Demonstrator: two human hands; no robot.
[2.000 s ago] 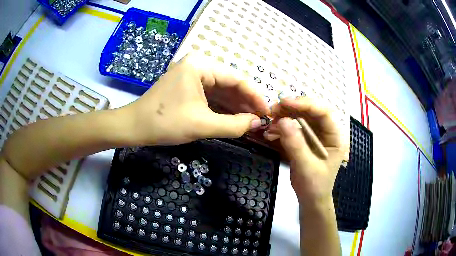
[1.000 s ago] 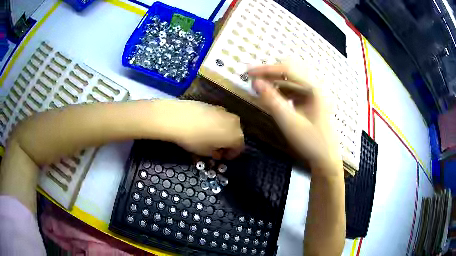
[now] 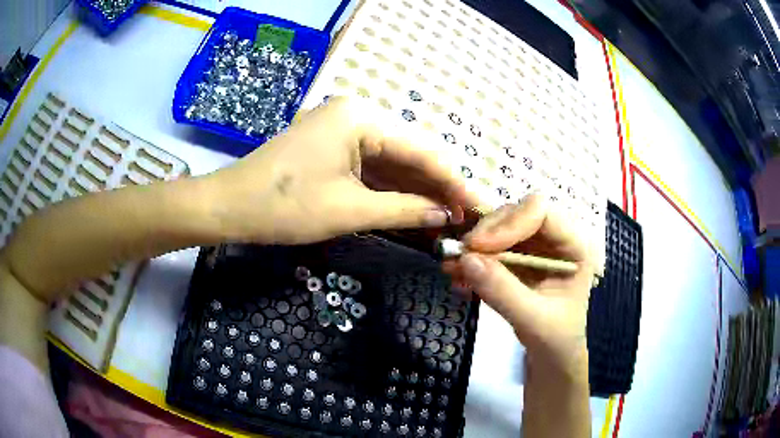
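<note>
My right hand (image 3: 530, 257) holds a wooden stick (image 3: 543, 263) between thumb and fingers, with a whitish tip and a dark end pointing left. My left hand (image 3: 342, 184) is just left of it, thumb and index finger pinched on a small part (image 3: 453, 214), mostly hidden by the fingertips. Both hands are above the far edge of the black tray (image 3: 257, 342). A small pile of silver flanged pieces (image 3: 334, 298) lies on the tray, and silver pieces sit in its near pockets. Dark rings (image 3: 455, 119) sit on the pale hole board (image 3: 522, 103) behind my hands.
A blue bin (image 3: 248, 77) heaped with silver pieces stands beyond my left hand, a smaller one (image 3: 109, 10) farther left. A slotted board (image 3: 68, 184) lies under my left forearm. Spare black trays (image 3: 617, 316) lie right of the hole board. Stacked boards (image 3: 742, 368) stand far right.
My right hand has come back from the hole board to beside my left hand. My left hand has lifted from the silver pile, now pinching a small part. The view has shifted.
</note>
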